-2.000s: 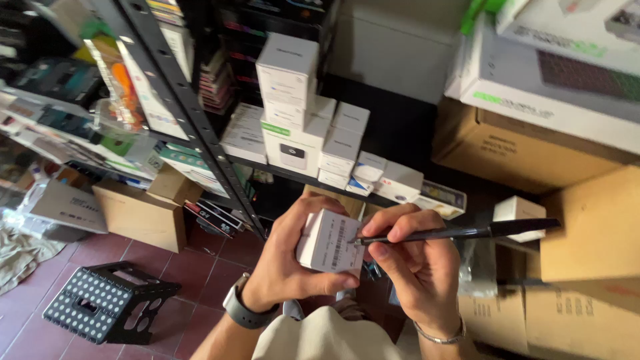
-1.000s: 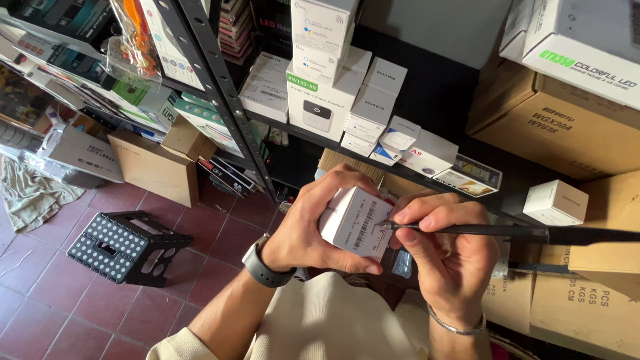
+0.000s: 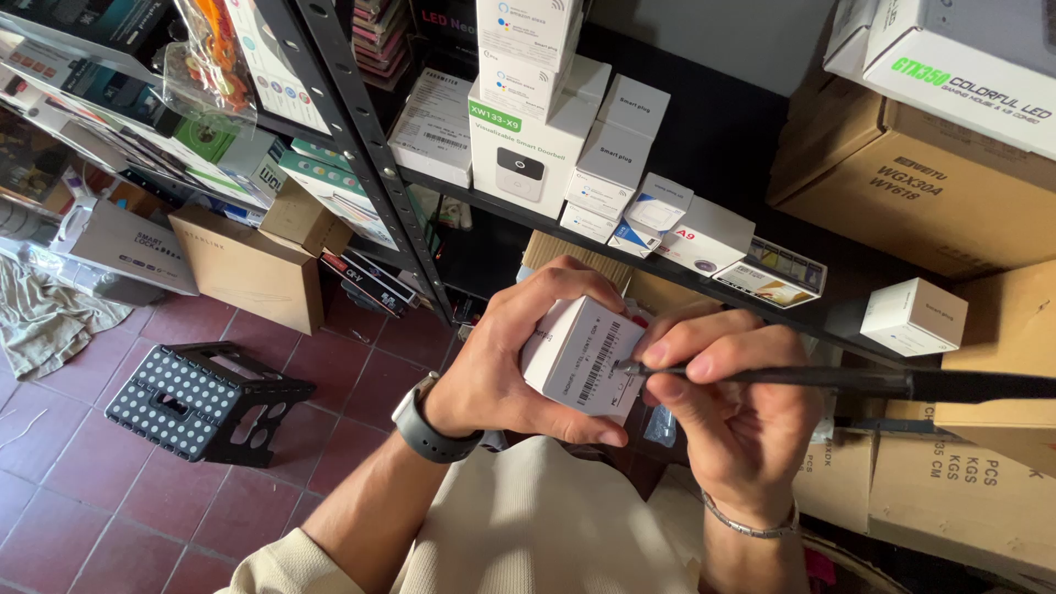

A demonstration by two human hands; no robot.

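My left hand [image 3: 528, 355], with a watch at the wrist, grips a small white smart plug box [image 3: 582, 359]. The box is tilted so that a face with a barcode and printed writing shows. In my right hand [image 3: 726, 396] is a black pen [image 3: 808, 378], pinched between thumb and fingers. Its tip touches or nearly touches the barcode face, beside the print; exact contact is hard to tell. The pen's dark rear end points right. A metal bracelet circles my right wrist.
A black metal shelf [image 3: 511, 210] ahead carries smart plug boxes [image 3: 610, 157], a doorbell box [image 3: 528, 157] and a lone white box [image 3: 916, 318]. Cardboard cartons [image 3: 949, 181] stand at right. A folding step stool [image 3: 198, 404] sits on the tiled floor at left, near an upright cardboard box [image 3: 247, 268].
The view has moved closer to the shelf. Both hands keep their hold on the box and the pen, and the pen tip stays at the printed face.
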